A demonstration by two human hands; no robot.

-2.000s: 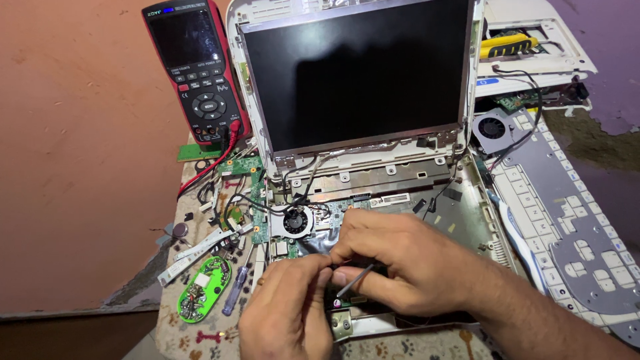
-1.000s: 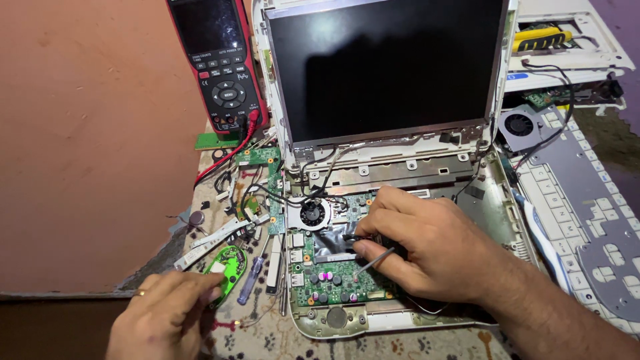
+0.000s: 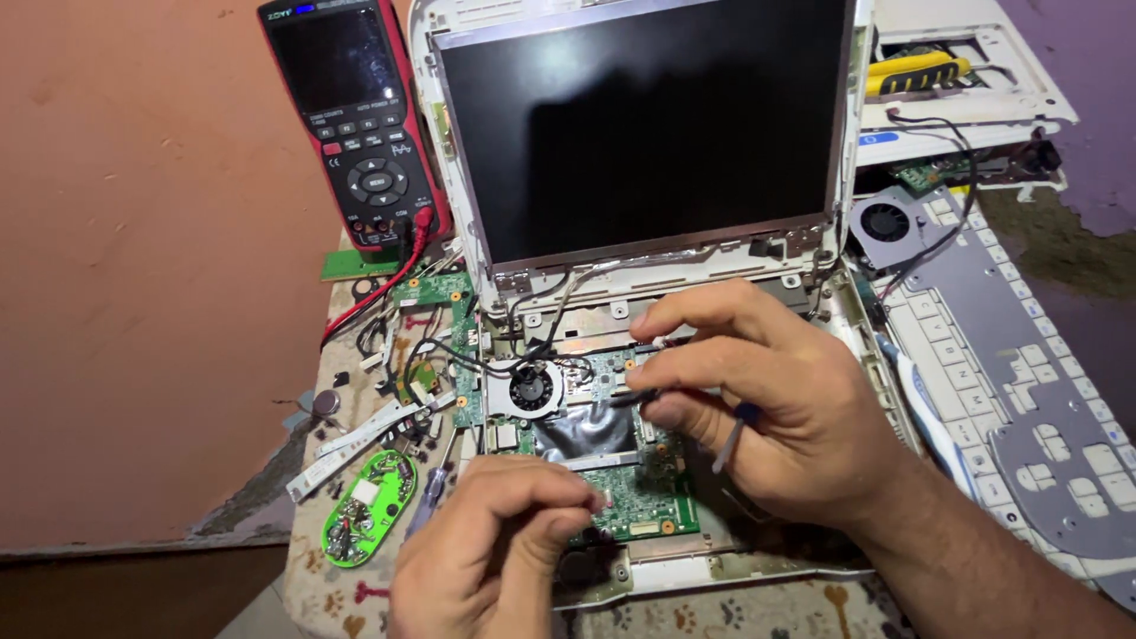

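Note:
A white laptop lies taken apart, its dark screen (image 3: 657, 124) raised and its green circuit board (image 3: 621, 506) bare in the base. Over the right of the board is my right hand (image 3: 763, 399), holding a dark cable (image 3: 641, 397) between thumb and finger; a small screwdriver (image 3: 735, 437) with a metal shaft is tucked in the same hand. My left hand (image 3: 497, 541) is bent over the lower left of the board, thumb near forefinger; whether it pinches something small cannot be told. A round cooling fan (image 3: 531, 389) and black film (image 3: 586, 433) sit on the board.
A red and black multimeter (image 3: 373, 151) leans at the left. Below it are loose cables, a green tray (image 3: 371, 508) of screws and another screwdriver (image 3: 432, 493). At the right lie a keyboard panel (image 3: 976, 355), a second fan (image 3: 885, 222) and yellow-handled pliers (image 3: 919, 73).
My left hand has moved from beside the green tray to over the board's lower left. My right hand has lifted off the black film and opened its fingers somewhat. The view has shifted.

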